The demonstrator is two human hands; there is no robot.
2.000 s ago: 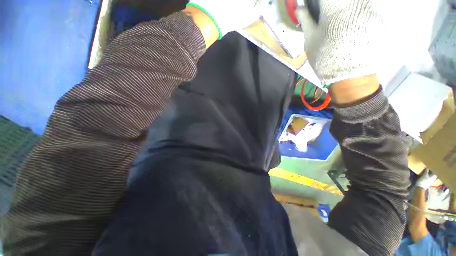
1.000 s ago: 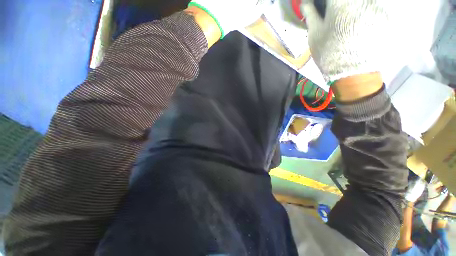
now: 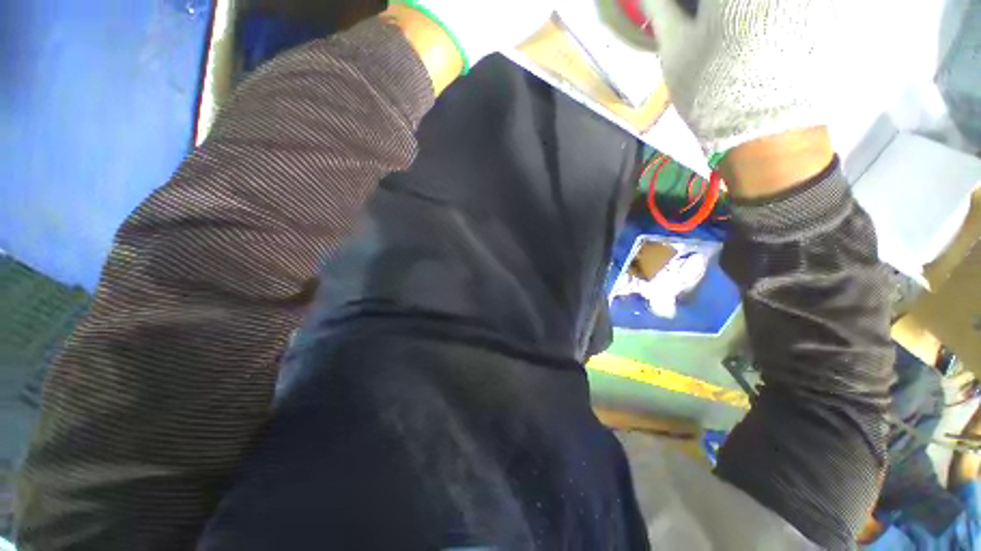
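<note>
My right hand (image 3: 753,75), in an off-white knit glove, is at the top right, cut off by the top edge. Its fingers are on the air sander (image 3: 628,19), of which a red rim and a dark top part show. My left hand (image 3: 489,24), gloved with a green cuff edge, is cut off by the top edge; its fingers are out of the picture. Between the hands, a pale sheet-metal piece (image 3: 609,67) lies over brown cardboard (image 3: 555,54) at the bench edge, washed out by glare.
A red hose (image 3: 682,224) loops below the bench edge. A blue bin (image 3: 688,314) below holds pale items. A blue board (image 3: 97,118) is at left. An open carton (image 3: 914,199) and a brown box (image 3: 955,307) are at right. Another person's blue clothing (image 3: 925,535) shows at lower right.
The view has shifted slightly, with the bench and left hand sitting higher in the picture. The right hand stays on the sander. The other person at lower right has moved.
</note>
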